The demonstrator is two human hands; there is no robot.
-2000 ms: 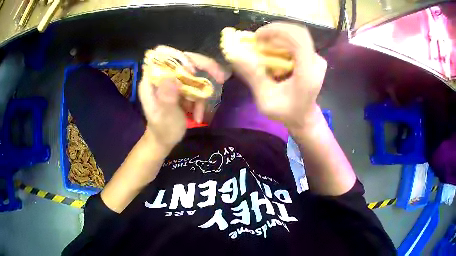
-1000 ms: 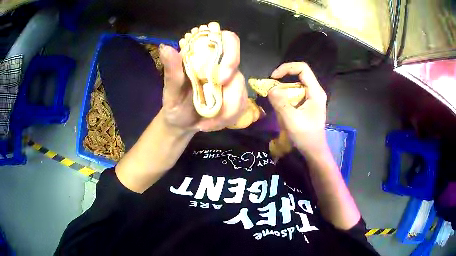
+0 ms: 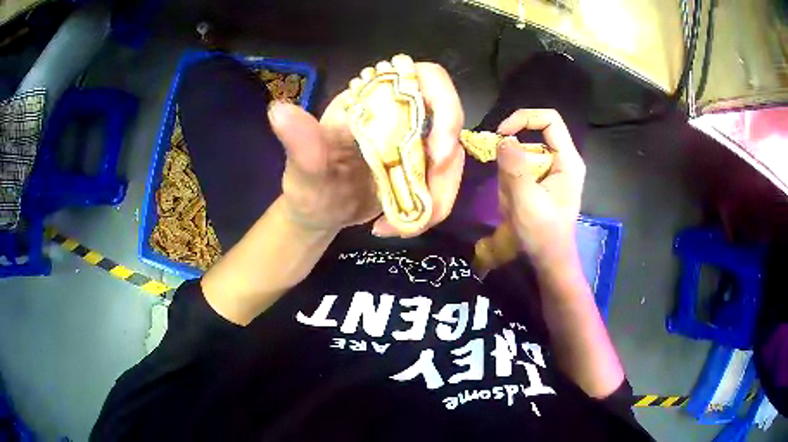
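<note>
A cream-tan moulded foot piece (image 3: pixel 393 138) lies in my left hand (image 3: pixel 346 164), sole up, toes pointing away from me. Its sole shows a raised rim and a hollow groove towards the heel. My left fingers wrap its right side, and the thumb stands apart on the left. My right hand (image 3: pixel 540 173) pinches a small, bumpy tan piece (image 3: pixel 480 145) between thumb and fingertips, just right of the foot. The small piece's far end is covered by the fingers. Any shaft behind the foot is hidden by my left hand.
A blue bin (image 3: pixel 155 190) of brown-tan parts is at left, partly behind my leg. Another blue bin (image 3: pixel 612 259) is at right. Blue stools (image 3: pixel 108 147) stand both sides. Bench edges (image 3: pixel 596 39) curve across the upper right. A checked garment (image 3: pixel 22 147) shows at far left.
My left hand with the foot piece has turned sole up and shifted right. My right hand has lowered and now pinches the small piece beside it. The view has swung.
</note>
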